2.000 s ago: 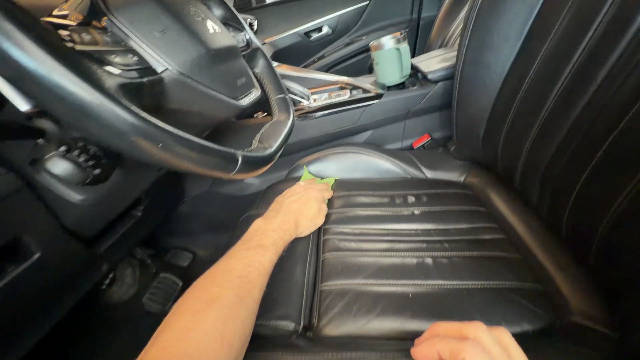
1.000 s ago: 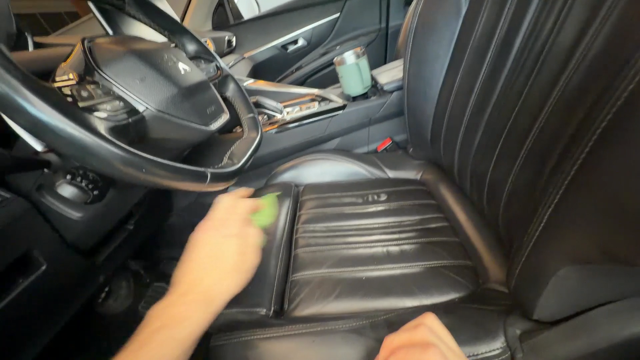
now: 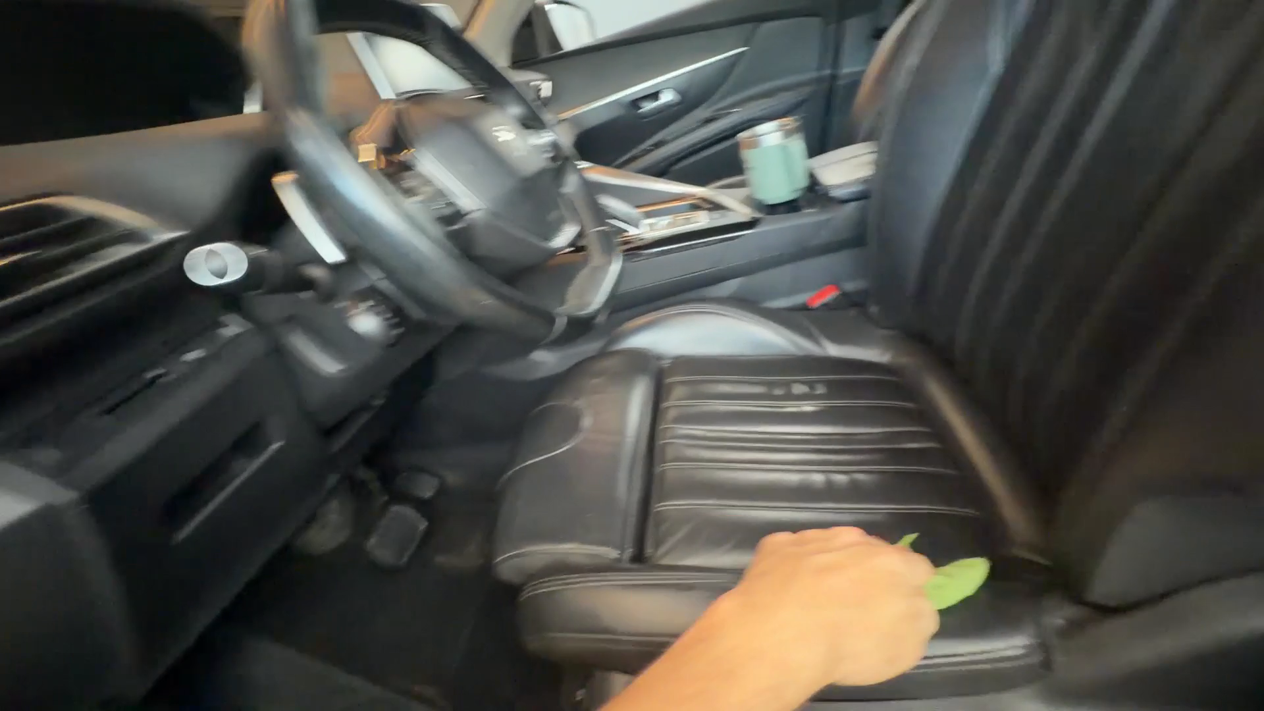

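Observation:
My left hand (image 3: pixel 839 602) is closed around a green cloth (image 3: pixel 958 583), low at the right of centre. Part of the cloth sticks out past the fingers, and the rest is hidden in the hand. The hand is over the near side bolster of a black leather car seat (image 3: pixel 810 484), by the edge of the seat cushion. Whether the cloth touches the leather cannot be told. A few small shiny spots show on the far part of the cushion. My right hand is not in view.
The steering wheel (image 3: pixel 395 227) and a stalk (image 3: pixel 217 265) are at the left, above the pedals (image 3: pixel 397 533). The seat backrest (image 3: pixel 1076 247) rises at the right. Beyond the seat are a red buckle (image 3: pixel 822 295) and a green mug (image 3: pixel 775 163) on the centre console.
My left hand has moved with the green cloth from the front of the seat cushion to its near side bolster. My right hand has left the view. The view has shifted.

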